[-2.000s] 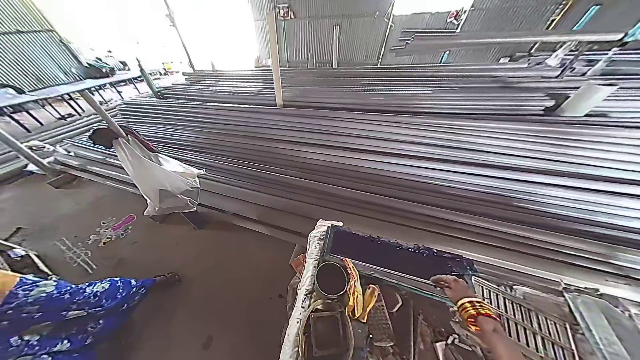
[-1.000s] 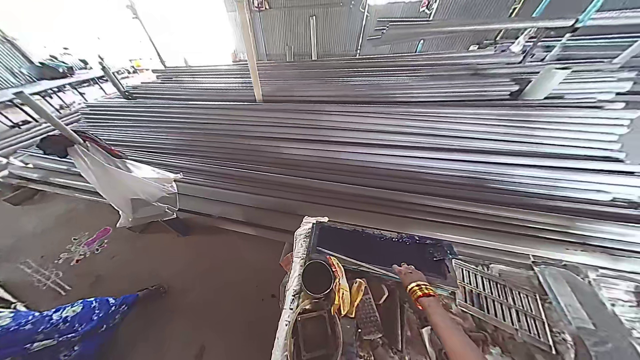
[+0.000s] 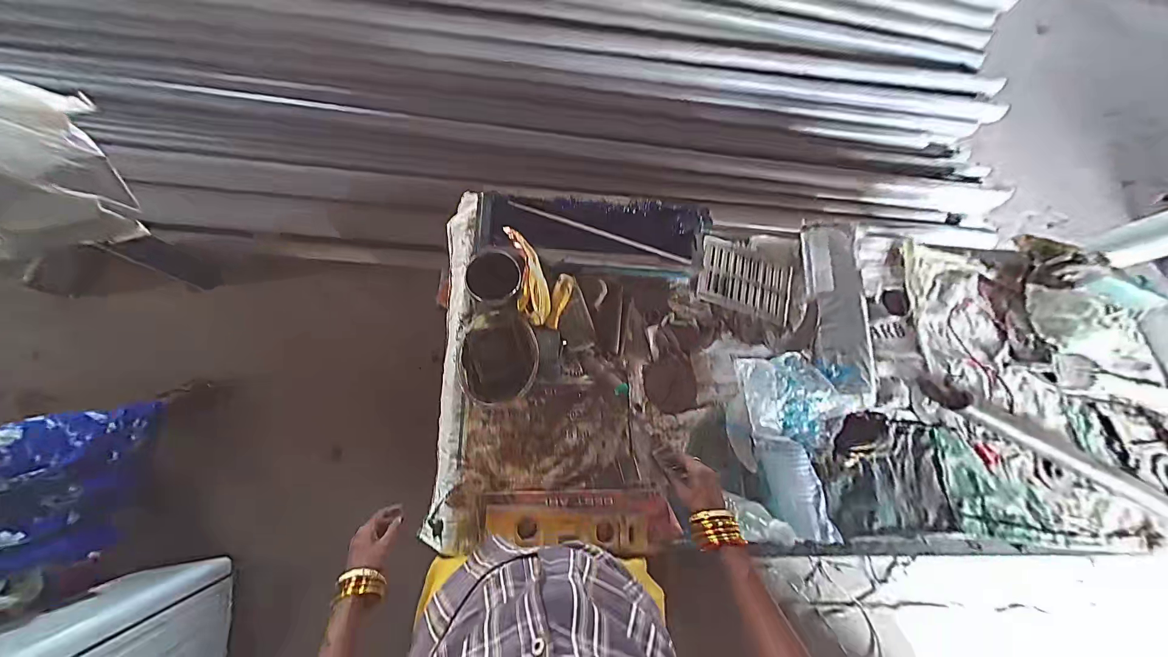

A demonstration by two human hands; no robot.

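My left hand [image 3: 374, 537], with gold bangles at the wrist, hangs beside the left edge of the cluttered worktable [image 3: 449, 365]; its fingers are partly curled, and whether they hold something small is unclear. My right hand [image 3: 695, 482] is over the near part of the table, its fingers round the end of a dark, narrow object [image 3: 671, 459] that I cannot name. Near my body lies a yellow and red box [image 3: 570, 518]. Farther up are a dark round cup [image 3: 494, 276], a larger round container [image 3: 498, 358] and yellow-handled tools [image 3: 538, 297].
A dark tray [image 3: 598, 228] and a slotted metal grille [image 3: 745, 280] lie at the table's far side. Clear plastic bags [image 3: 789, 397] and a long pale bar [image 3: 1058, 452] are to the right. Long metal profiles [image 3: 456, 109] lie behind. Blue patterned cloth [image 3: 78, 474] is at the left.
The view has tilted down sharply. My right hand has left the dark tray at the far side and is at the near part of the table. My left hand has come into view.
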